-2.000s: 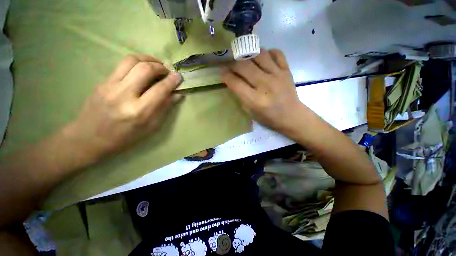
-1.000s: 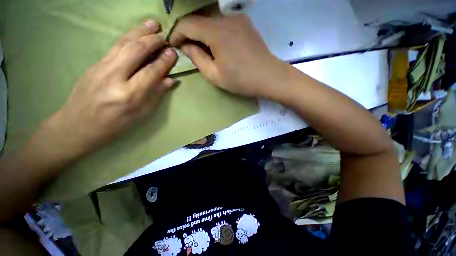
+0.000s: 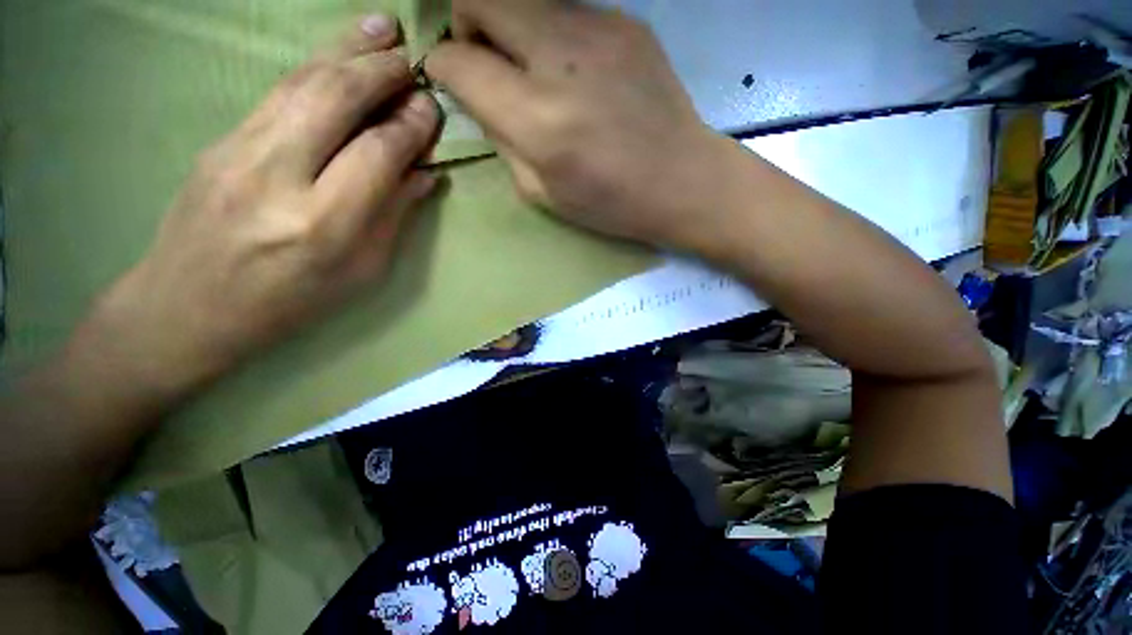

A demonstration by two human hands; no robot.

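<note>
The large olive-green garment panel (image 3: pixel 497 267) lies flat over the machine bed and the table's front edge. My left hand (image 3: pixel 292 205) presses on it, with thumb and fingertips at a small fold near the top of the view. My right hand (image 3: pixel 583 118) meets my left there, its thumb and fingers pinching the cloth at the fold. A short strip with a dark edge line (image 3: pixel 462 159) shows between my hands. The fingertips partly hide the pinched cloth. The needle area is out of view.
The white table (image 3: pixel 869 186) with ruler markings runs to the right. A yellow-orange holder (image 3: pixel 1014 186) with upright olive strips (image 3: pixel 1082 168) stands at its right end. Cut-piece bundles (image 3: pixel 757 409) lie below the table. A dark-rimmed worn spot (image 3: pixel 507 344) marks the front edge.
My right hand has moved left from beside the white ribbed knob to the fold at my left fingertips. The machine parts have gone out of the top of the view.
</note>
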